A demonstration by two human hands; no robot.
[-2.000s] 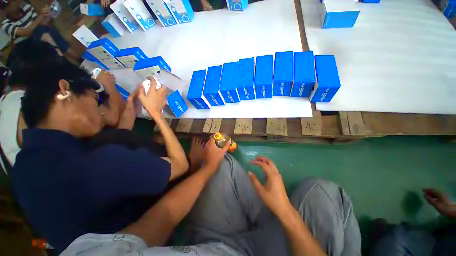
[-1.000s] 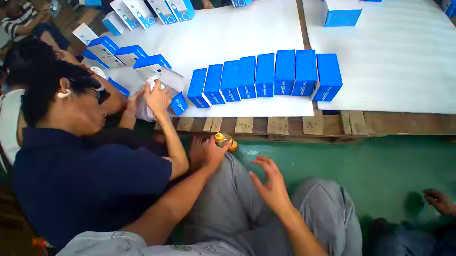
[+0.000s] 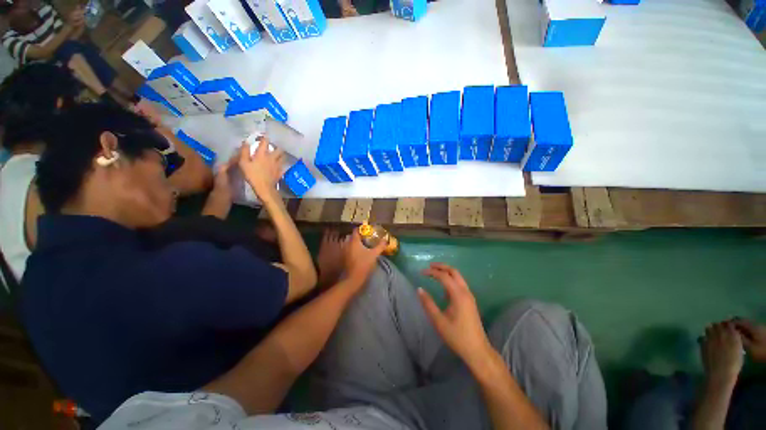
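Observation:
My left hand (image 3: 363,254) rests by my left knee, closed around a drink bottle (image 3: 380,238) with a yellow-orange cap and yellow-orange contents; the fingers cover part of it. My right hand (image 3: 453,309) is held above my lap, palm inward, fingers apart, with nothing in it. Several closed blue cartons (image 3: 428,128) stand upright in a row near the front edge of the white-covered table, beyond both hands and not touched by them.
A person in a dark shirt (image 3: 151,294) sits close at my left, hands on a white piece (image 3: 257,144) by an open carton (image 3: 252,112). White-faced cartons (image 3: 243,25) stand far left. The pallet edge (image 3: 470,212) borders the green floor. Another person's hands (image 3: 724,346) are at lower right.
My hands and the bottle have barely moved. The neighbour's hands have moved with the white piece toward the open carton. At lower right a second hand has come into view.

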